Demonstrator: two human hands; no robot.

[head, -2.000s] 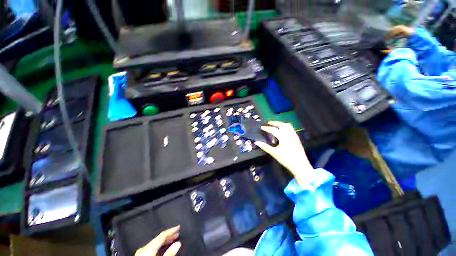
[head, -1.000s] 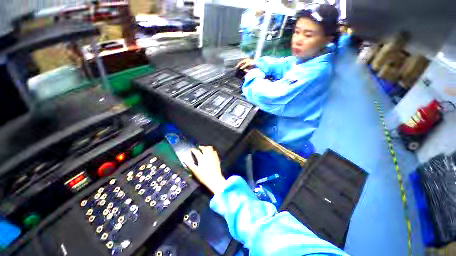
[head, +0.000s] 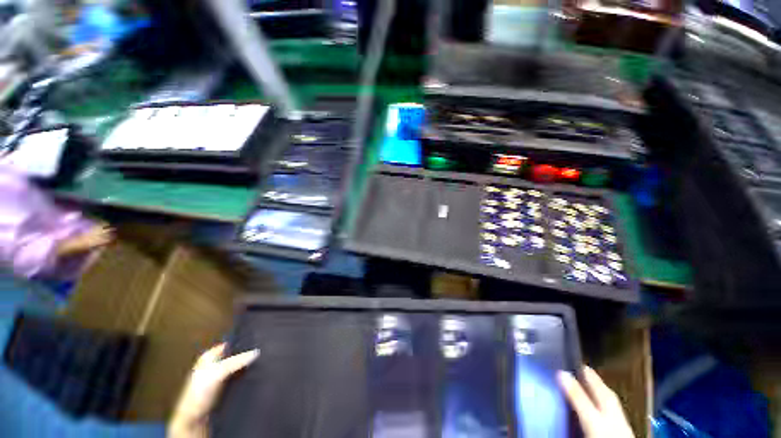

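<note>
A long black foam tray [head: 304, 364] is in front of me at the bottom of the view, cut off by the lower edge. Three glossy dark-blue phone back covers [head: 467, 385] lie in its right-hand slots, camera cutouts at the far end. My left hand [head: 208, 385] holds the tray's left end, thumb over the rim. My right hand [head: 597, 404] is at its right end, fingers over the rim beside the rightmost cover. Both hands are blurred and partly cut off.
Beyond is a black parts tray [head: 402, 210] with many small rings, then the press fixture [head: 531, 128]. Another foam tray [head: 295, 197] with covers is left of it. A cardboard carton [head: 163, 299] and a person's pink sleeve [head: 34, 222] are at left. A blue-lined carton [head: 706, 385] is at right.
The view has swung left, away from the neighbouring worker. My right hand has moved from beside the parts tray to the foam tray's right end. My left hand is now on its left end.
</note>
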